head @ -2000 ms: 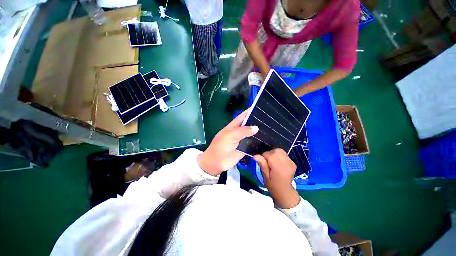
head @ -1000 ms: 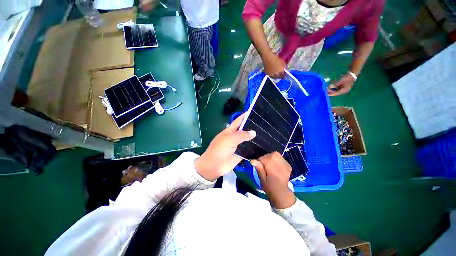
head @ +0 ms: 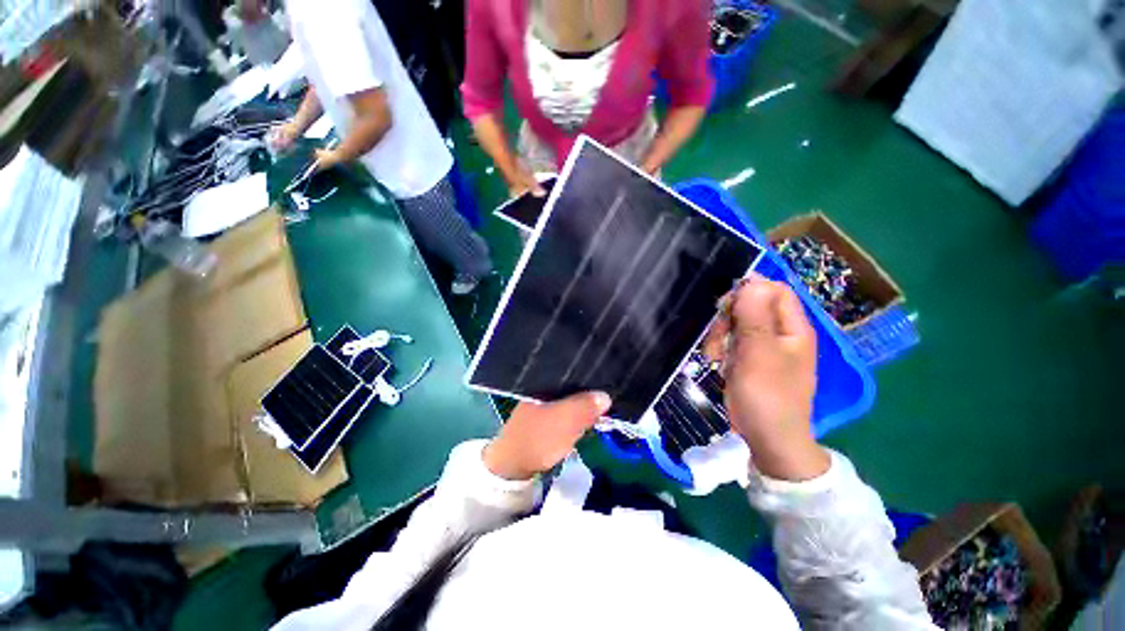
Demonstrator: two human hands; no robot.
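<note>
A black solar panel (head: 617, 284) with a white edge is held up in front of me, tilted. My left hand (head: 549, 431) grips its lower edge, thumb on the front face. My right hand (head: 771, 364) is at the panel's right edge with curled fingers; whether it pinches the edge is hard to tell. A white lead partly shows under the panel near my left hand. Behind it, the blue crate (head: 845, 392) holds more panels (head: 693, 413) and is partly hidden. Two overlapping panels with white leads (head: 315, 397) lie on the bench.
The green bench (head: 420, 438) has a cardboard sheet (head: 204, 358) and a cable tangle (head: 204, 166). A person in pink (head: 679, 62) stands across, holding a panel; another in white (head: 352, 62) handles cables. Cartons of small parts (head: 839, 277) stand right and lower right (head: 987, 579).
The view has turned and shifted. The held panel is raised closer and more face-on, and my right hand has moved up its right edge. The person in pink now holds a panel.
</note>
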